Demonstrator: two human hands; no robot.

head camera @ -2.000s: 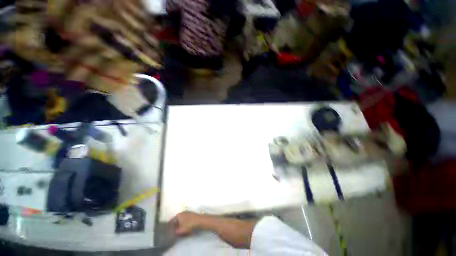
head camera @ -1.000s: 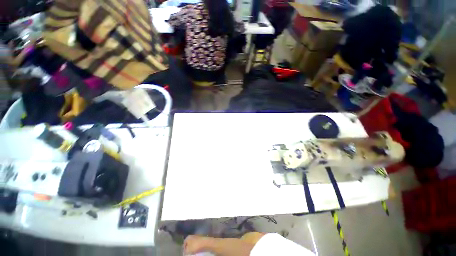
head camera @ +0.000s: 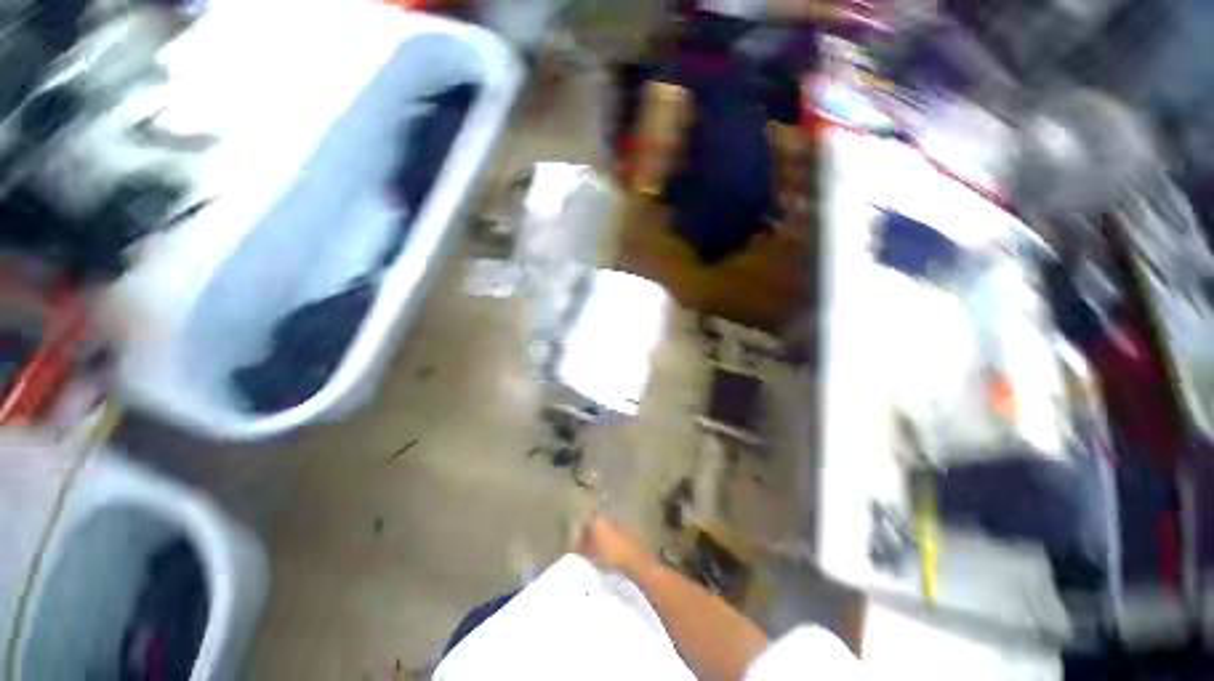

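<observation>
The frame is blurred. My right hand [head camera: 606, 545] is low in the middle, at the end of a bare forearm with a white sleeve. It hangs above the floor, touching no table or tub. Its fingers are too blurred to tell if they are open or closed, and no held thing can be made out. My left hand is not in view. A long pale blue-white tub [head camera: 459, 206] at the upper left holds dark fabric [head camera: 313, 349]. A second pale tub [head camera: 242, 565] at the lower left also has dark material inside.
A long white table [head camera: 848, 426] runs along the right, with dark fabric [head camera: 1005, 512] on it. White objects [head camera: 615, 339] stand or lie on the floor ahead. Behind them is a dark shape I cannot identify. An orange-red basket [head camera: 51, 349] is at the left edge.
The view has swung from the sewing machine table to a floor aisle between tubs and another table. My right hand stays low in the picture, now over the floor.
</observation>
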